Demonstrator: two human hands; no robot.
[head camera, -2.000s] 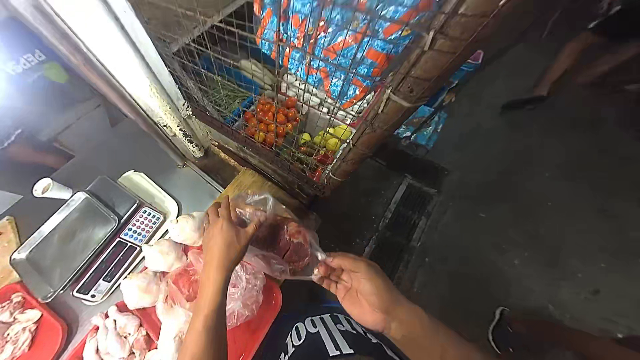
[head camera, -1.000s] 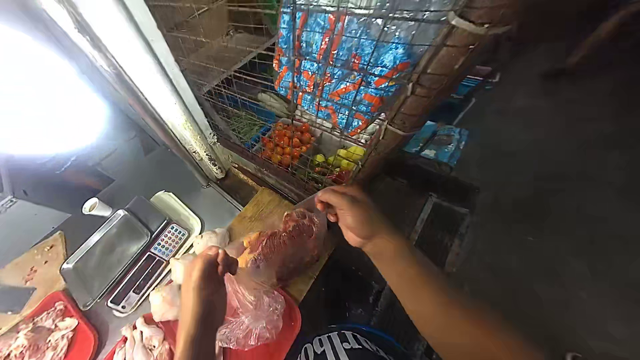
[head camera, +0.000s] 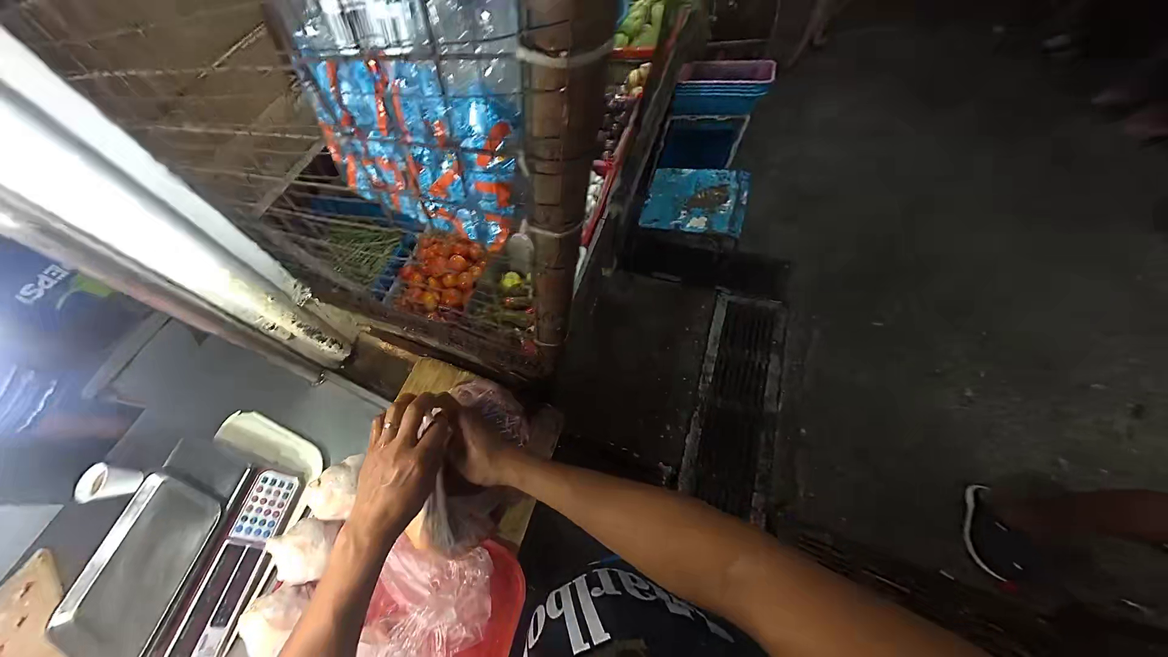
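My left hand (head camera: 401, 456) and my right hand (head camera: 479, 447) meet at the gathered neck of a clear plastic bag (head camera: 452, 516), fingers closed on it. The bag hangs below them, and its contents are mostly hidden by my hands. Behind my right hand a patterned plastic bag or wrap (head camera: 493, 406) lies on the wooden board (head camera: 433, 374). Whole raw chickens (head camera: 306, 547) lie to the left of my left forearm. More clear plastic bags (head camera: 433, 593) rest on a red tray (head camera: 506, 593) nearest my body.
A digital scale (head camera: 242, 547) with a metal pan (head camera: 137, 566) stands at left, beside a paper roll (head camera: 108, 482). Ahead, a wire mesh cage (head camera: 365, 164) holds tomatoes (head camera: 443, 274). A floor drain grate (head camera: 739, 392) runs at right, and a person's shoe (head camera: 990, 538) shows lower right.
My hands were apart, holding the bag of raw meat spread between them; now they are together at its gathered top. The view has swung to the right.
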